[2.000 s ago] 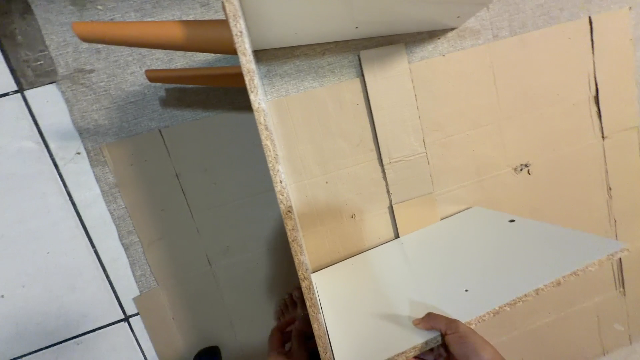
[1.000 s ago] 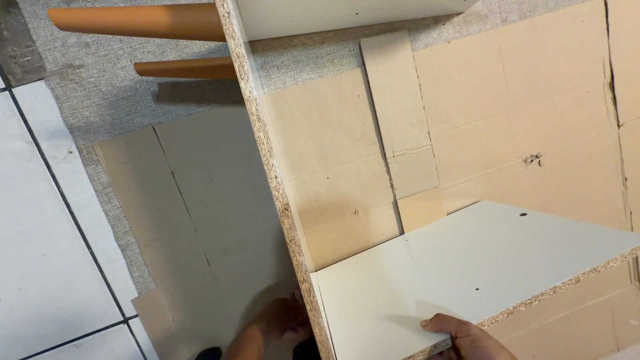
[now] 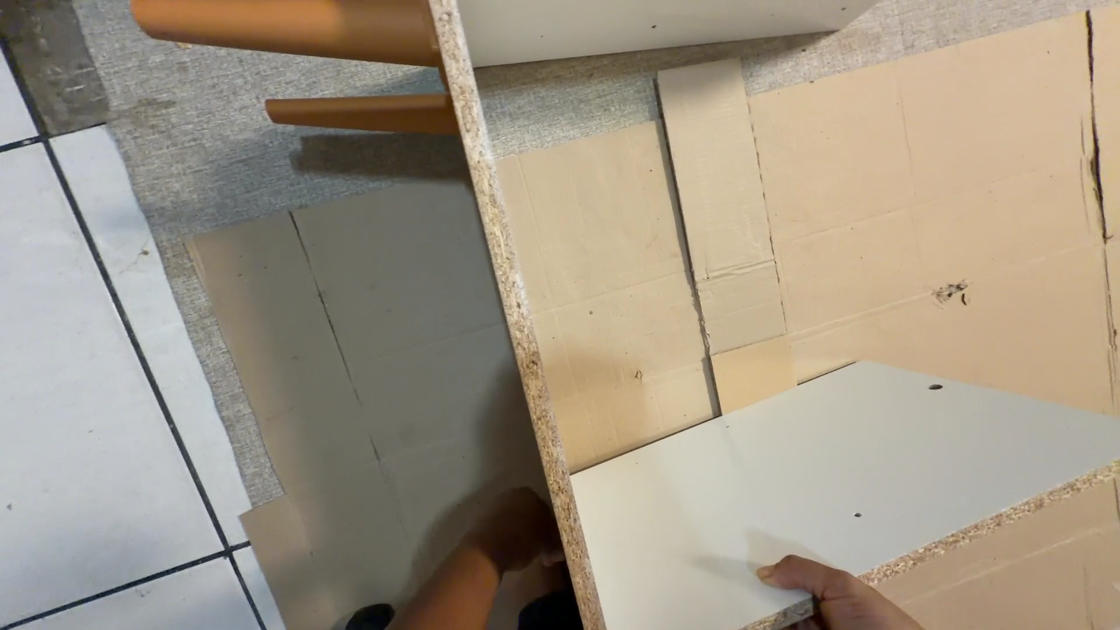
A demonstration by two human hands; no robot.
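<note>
A long particleboard panel (image 3: 516,306) stands on edge, its raw chipboard edge facing up. A white laminated board (image 3: 744,490) with small holes meets its right side near the bottom. My right hand (image 3: 831,595) grips that board's raw lower edge, thumb on the white face and fingers mostly hidden below. My left hand (image 3: 525,529) is in shade against the long panel's left side; its fingers are partly hidden, and whether they hold anything cannot be made out. Another white board (image 3: 647,26) joins the long panel at the top. Two tapered orange-brown legs (image 3: 289,31) stick out from its left side.
Flattened cardboard sheets (image 3: 875,175) lie under the boards, with a cardboard strip (image 3: 722,201) on them. Beneath is a grey woven mat (image 3: 201,157). White floor tiles (image 3: 87,350) with dark joints lie at the left. Dark rounded shapes (image 3: 372,617) show at the bottom edge.
My left hand and forearm have come further into view beside the long panel and moved up along it. My right hand keeps its grip on the white board's edge.
</note>
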